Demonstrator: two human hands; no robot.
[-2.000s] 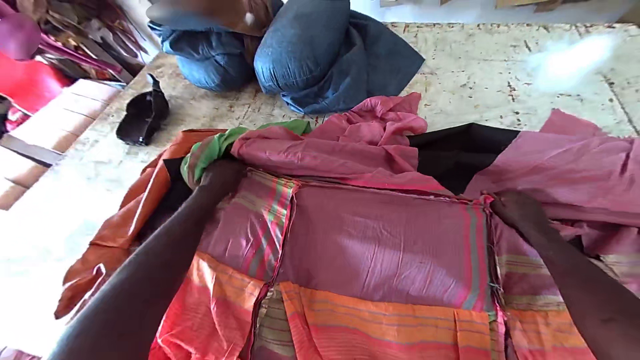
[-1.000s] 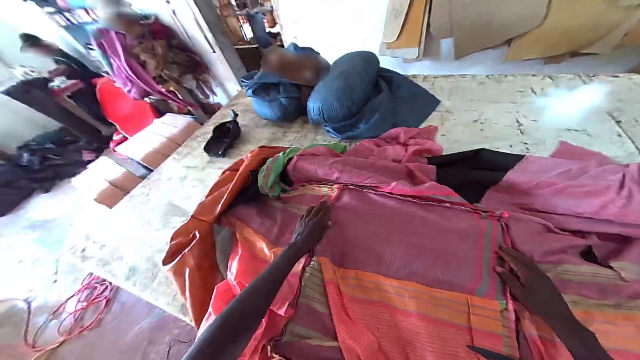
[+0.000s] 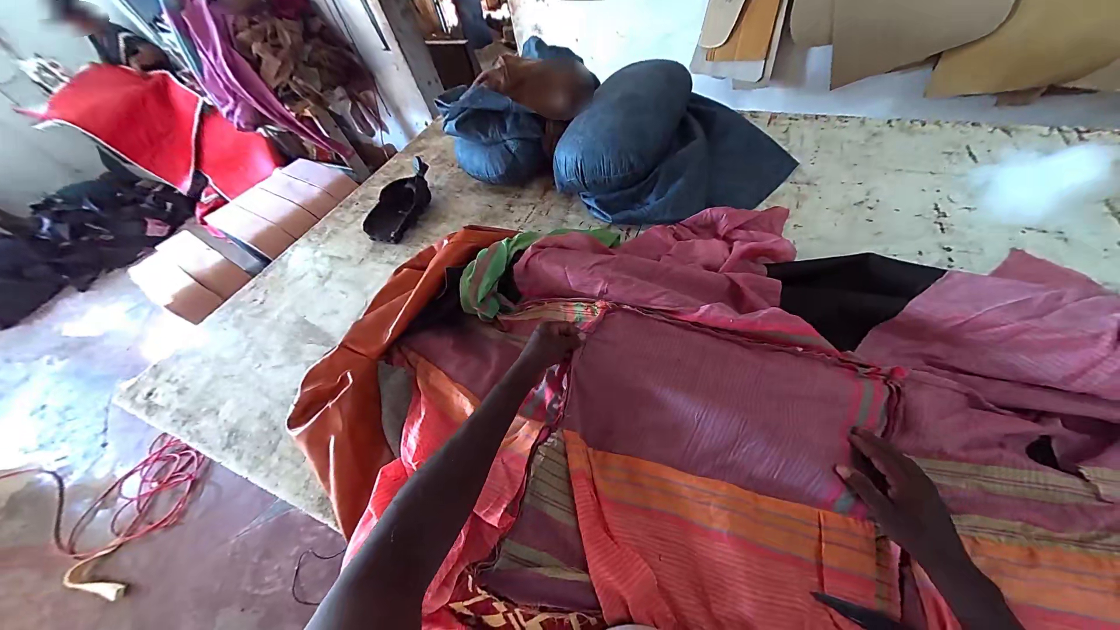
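Observation:
A large patchwork cloth (image 3: 709,394) of mauve, orange and striped panels, its raw seams showing, lies spread over the table. My left hand (image 3: 553,341) pinches the cloth at a seam beside the upper left corner of the mauve panel. On that panel's right edge rests my right hand (image 3: 891,477), fingers apart, near the striped band. Pink cloth (image 3: 691,254) is bunched behind the seam, next to black fabric (image 3: 853,289) and a green striped piece (image 3: 486,276). Orange fabric (image 3: 341,411) hangs at the left. A dark pointed object (image 3: 853,610) lies at the bottom, partly cut off.
Behind the cloth, stuffed blue denim bundles (image 3: 626,140) and a black dish-like object (image 3: 398,206) stand on the worn table (image 3: 236,376). White fluff (image 3: 1050,179) lies at right. Tan blocks (image 3: 271,206) and a coiled red cord (image 3: 144,499) are beyond the table's left edge.
My left hand moved from the cloth's upper left corner to the seam, first flat, now pinching. My right hand left the upper right corner and lies lower on the panel's edge.

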